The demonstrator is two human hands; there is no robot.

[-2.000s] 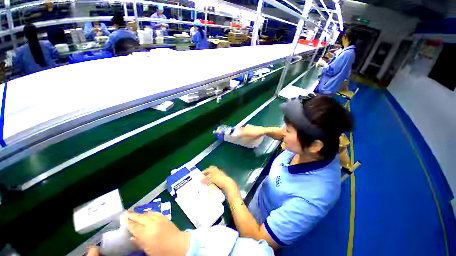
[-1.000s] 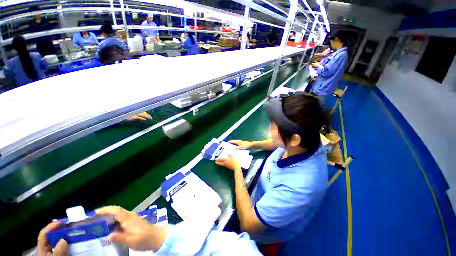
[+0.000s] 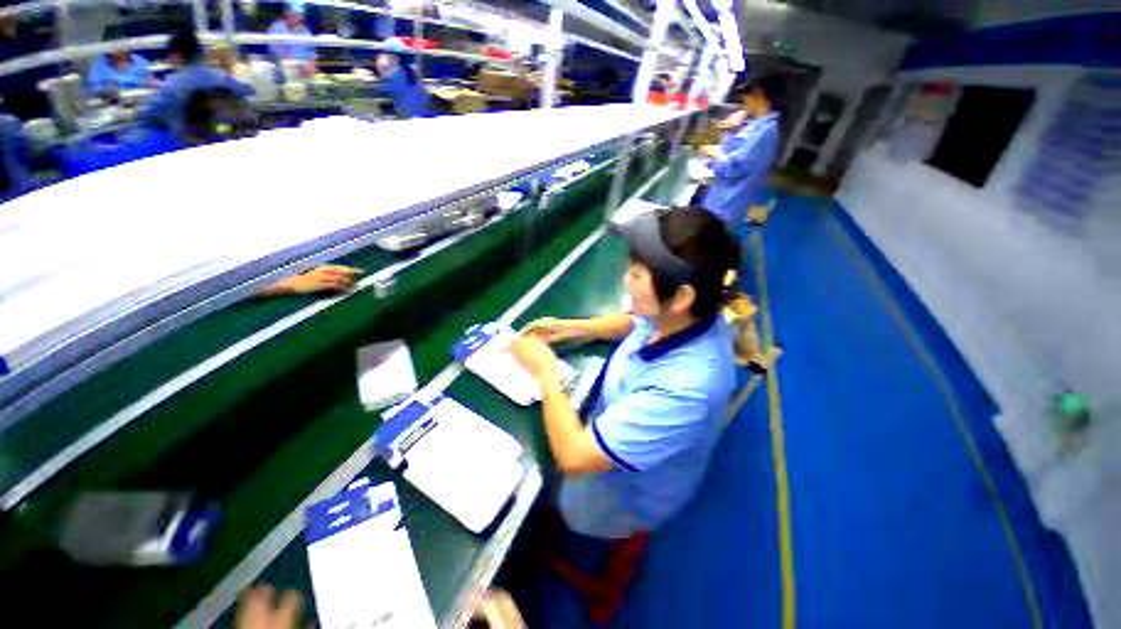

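Note:
A flat white carton with a blue end (image 3: 369, 559) lies at the bottom, on the near edge of the line. My left hand (image 3: 271, 608) is low beside its left edge, blurred and cut off by the frame; whether it touches the carton is unclear. My right hand (image 3: 495, 611) is at the bottom edge, right of the carton, mostly out of view. A stack of similar flat cartons (image 3: 461, 464) lies just beyond. A blurred pale piece with a blue end (image 3: 135, 528) is on the green belt at the left.
A white box (image 3: 385, 375) is on the green belt (image 3: 289, 406). A person in light blue (image 3: 658, 406) sits ahead on the right, handling blue-ended cartons (image 3: 504, 363). Another person's hand (image 3: 322, 280) reaches under the white shelf (image 3: 307, 184) across the belt.
My hands have let go of the blue-ended piece and moved down and right, apart. A blurred blue-ended piece now shows on the belt. The view has swung right; the seated person's hands have shifted.

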